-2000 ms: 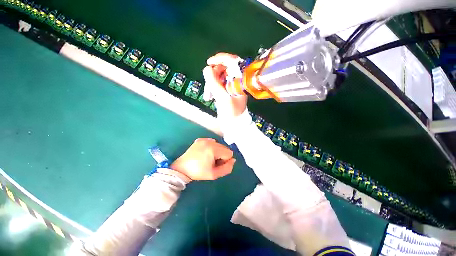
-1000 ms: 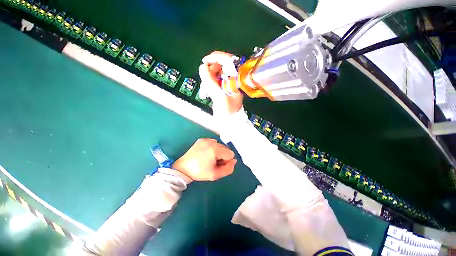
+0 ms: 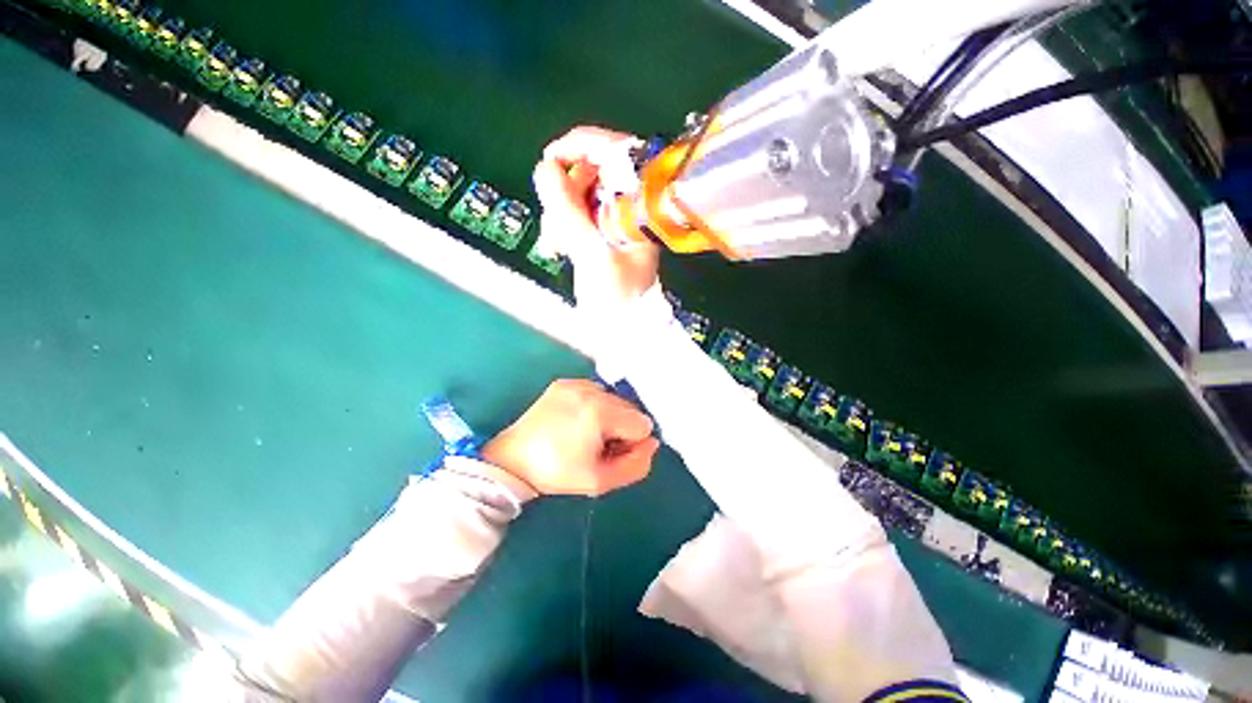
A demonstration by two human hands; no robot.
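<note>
My right hand (image 3: 593,206) grips the front end of a silver ribbed power tool (image 3: 776,165) with an orange collar, above the row of small circuit boards (image 3: 394,158). The tool's tip is hidden by the hand. The boards lie in one close row along the near edge of the dark green conveyor belt (image 3: 879,302); those under my right hand and forearm are hidden. My left hand (image 3: 574,437) rests curled on the teal bench mat (image 3: 247,371), with a blue strap (image 3: 450,429) at its wrist. No held thing shows in it.
A pale rail (image 3: 371,227) runs between mat and belt. A pale thick tube (image 3: 934,30) and black cables (image 3: 1044,99) reach the tool from the upper right. White ribbed trays (image 3: 1119,673) are at lower right. Crumpled white material (image 3: 721,591) lies beside my right forearm.
The boards have shifted right and down along the row. My right hand and the tool have moved slightly left and up in the picture. My left hand is nearly still.
</note>
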